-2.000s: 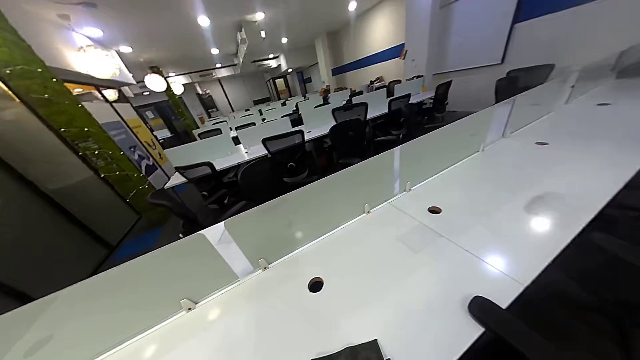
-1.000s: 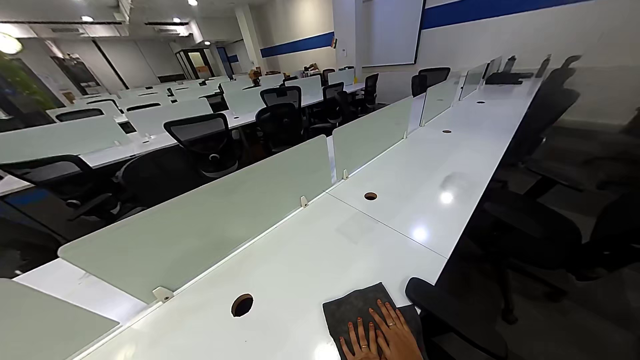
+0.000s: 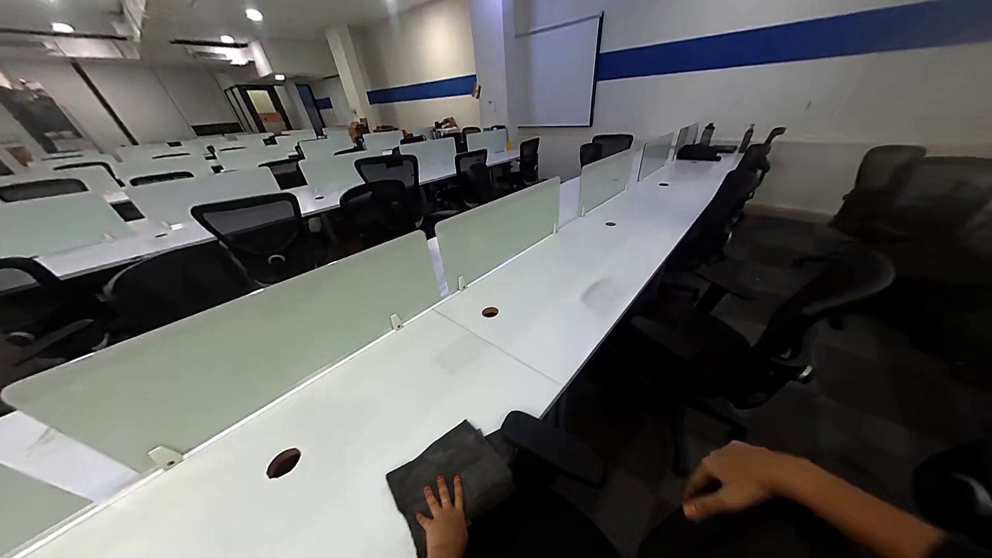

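Observation:
On the near part of the long white desk (image 3: 349, 442) lies a dark grey cloth (image 3: 434, 465), partly over the desk's edge. My left hand (image 3: 446, 519) rests palm down on this cloth with its fingers apart; a ring shows on one finger. Right of the desk, my right hand (image 3: 725, 480) hangs in the air above dark chairs, its fingers loosely bent and nothing visible in it. A round cable hole (image 3: 284, 463) is in the desk to the left of the cloth.
A black armrest (image 3: 554, 446) juts over the desk edge beside the cloth. Frosted divider panels (image 3: 232, 349) run along the desk's far side. Office chairs (image 3: 744, 333) stand at the right. Bottles (image 3: 707, 134) and a black bag (image 3: 697, 152) are at the far end.
The view has swung right. Hands lay together on the cloth one second ago; now my right hand is off it, to the right, while my left hand is on the cloth.

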